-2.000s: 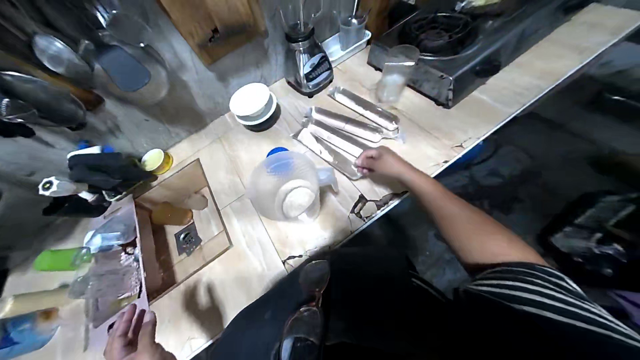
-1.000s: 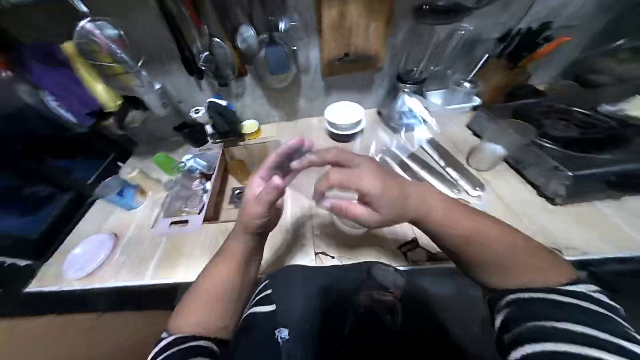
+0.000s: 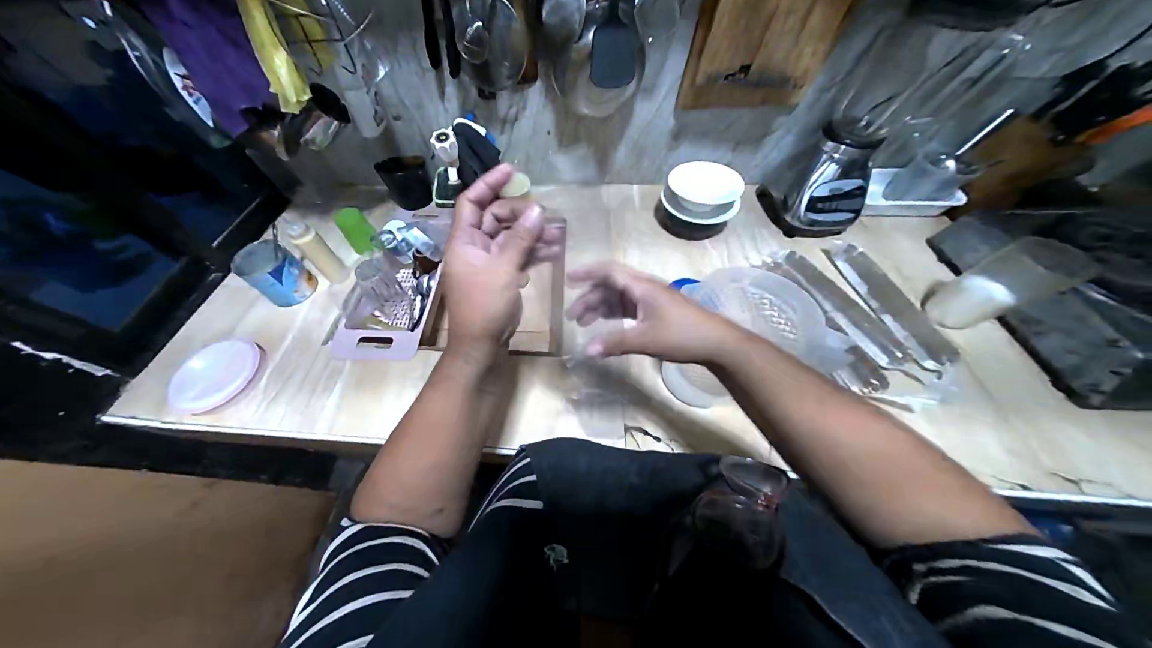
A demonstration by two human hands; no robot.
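My left hand (image 3: pixel 493 247) is raised over the sink opening (image 3: pixel 540 310), fingers partly curled and apart, with nothing seen in it. Lower and to its right, my right hand (image 3: pixel 643 310) hovers over the counter with its fingers spread and holds nothing. Beyond the right wrist stands a translucent plastic pitcher (image 3: pixel 765 306), partly hidden by my forearm. Several long clear-wrapped packages (image 3: pixel 846 306) lie to the right of the pitcher; their contents cannot be told. Stacked white bowls (image 3: pixel 705 187) sit on a dark base near the wall.
A pink dish basket (image 3: pixel 373 346) with glassware stands left of the sink, near a pink plate (image 3: pixel 214 376), a squeeze bottle (image 3: pixel 317 249) and a blue can (image 3: pixel 274 273). A blender base (image 3: pixel 832 184), a clear container (image 3: pixel 999 283) and a stove (image 3: pixel 1089 333) are at the right.
My right hand has left the wrapped packages, where it was two seconds ago. Both hands were close together one second ago and are now apart. The view has swung.
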